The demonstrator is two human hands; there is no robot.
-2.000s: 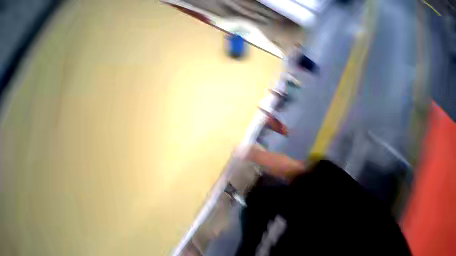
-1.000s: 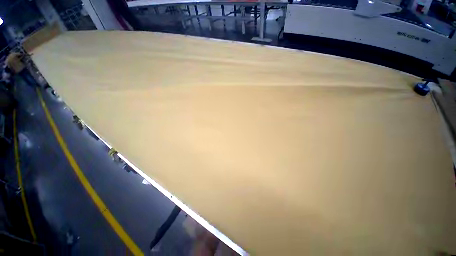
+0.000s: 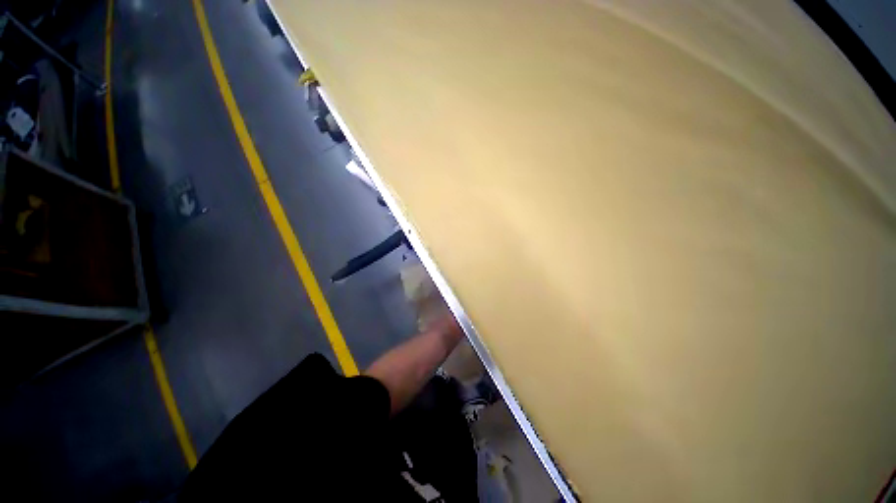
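A pale yellow-tan fabric ply (image 3: 629, 255) covers the long table up to its edge, with soft ripples at the upper right. The table's thin metal edge (image 3: 429, 263) runs diagonally from upper left to bottom centre. My left hand (image 3: 450, 330) is at this edge, below a black sleeve and bare forearm. Its fingers are hidden at or under the table edge, so I cannot tell what they touch. My right hand is out of the picture.
A grey floor with yellow lines (image 3: 283, 226) lies left of the table. A framed cart with brown panels (image 3: 74, 241) stands at the far left. A dark strip (image 3: 367, 257) sticks out below the table edge, and mixed items show underneath. A dark edge crosses the upper right corner.
The view has swung and tilted down; the table edge now runs more steeply. The blue object and the white machine have left the view. My left forearm now shows clearly.
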